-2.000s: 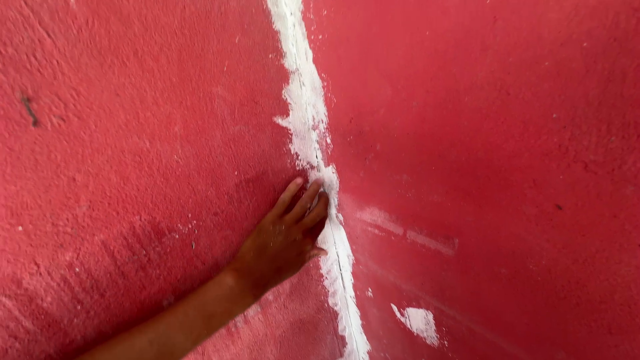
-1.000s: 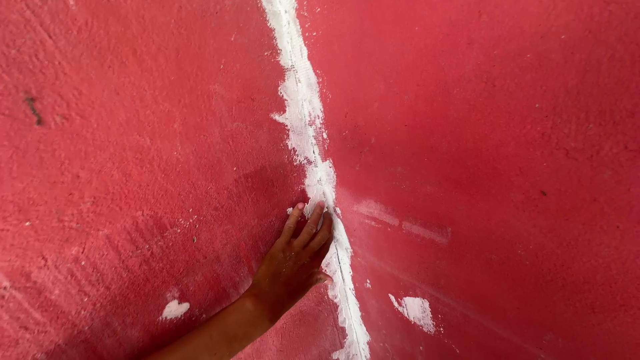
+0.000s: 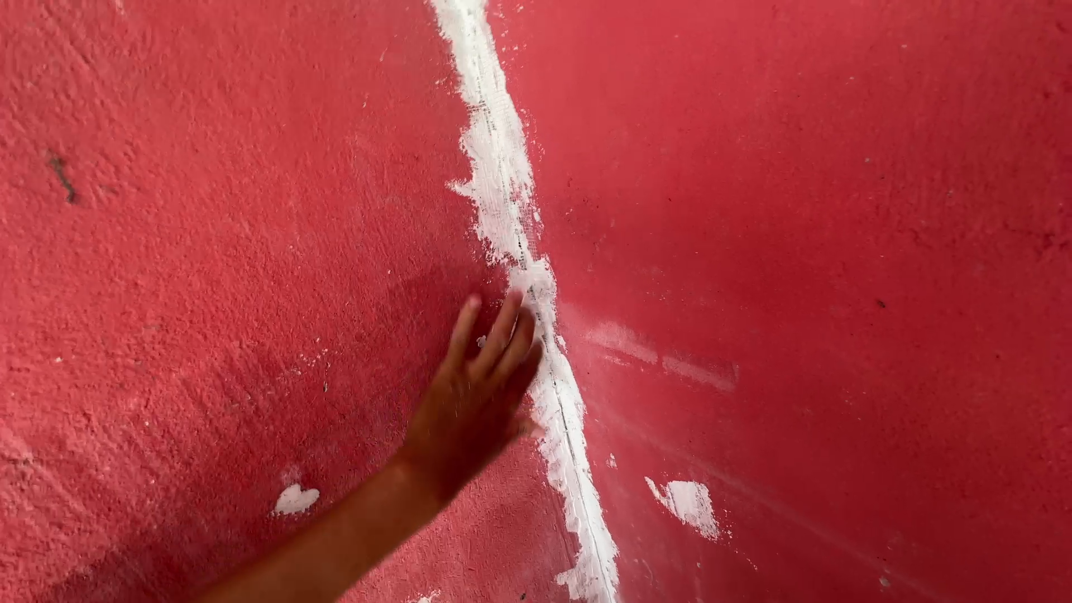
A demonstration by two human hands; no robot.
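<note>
My left hand (image 3: 477, 394) reaches in from the lower left, its back toward the camera and its fingers spread, holding nothing. Its fingertips are at the left edge of a rough white filler strip (image 3: 565, 427) in the corner between two red walls; whether they touch it is not certain. Mesh-like texture shows in the upper part of the strip, and a thin dark line runs down its lower part. The thumb is partly hidden beneath the hand, near the strip. My right hand is out of view.
The left red wall (image 3: 251, 218) is rough, with a dark mark (image 3: 62, 178) and a white spot (image 3: 296, 500) beside the forearm. On the right red wall (image 3: 796, 251) are a white patch (image 3: 692, 506) and faint pale smears (image 3: 699, 372).
My left hand moved down along the white strip, then back up a little. The white spot beside the forearm, not visible in the oldest frame, shows in the two later ones.
</note>
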